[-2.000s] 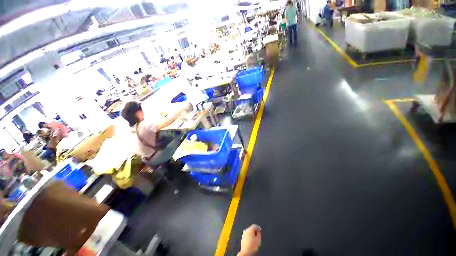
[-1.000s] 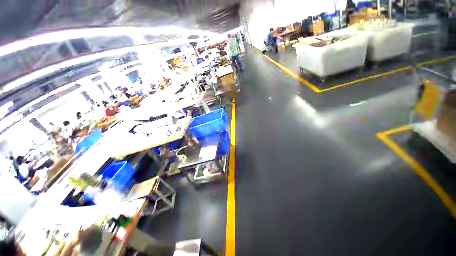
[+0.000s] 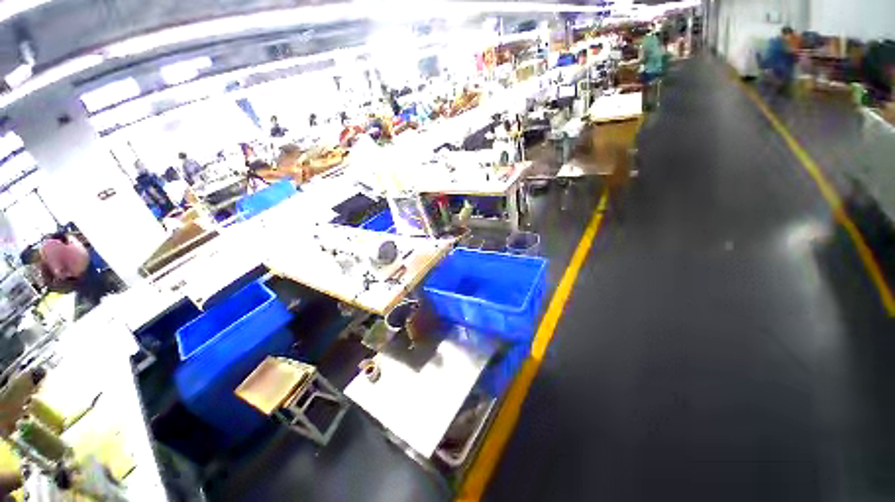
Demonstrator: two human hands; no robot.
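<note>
Neither of my hands is in view. Nearest in front of me is a low white-topped cart (image 3: 422,387) beside the yellow line, with a small roll (image 3: 369,370) on its left part. A blue crate (image 3: 486,289) stands just behind it. A stool with a light wooden seat (image 3: 272,383) and metal legs stands to the left of the cart. Another large blue crate (image 3: 231,328) is left of the stool.
A dark aisle floor (image 3: 726,343) runs ahead on the right, edged by the yellow line (image 3: 550,324). A work table (image 3: 363,265) with small items stands behind the stool. A person in green (image 3: 653,54) is far ahead at the aisle's left edge; another in blue (image 3: 780,57) is far right.
The view has moved forward along the aisle and turned left. The cart, stool and crates are nearer. The white bins have left the view. The hand seen two seconds ago is gone.
</note>
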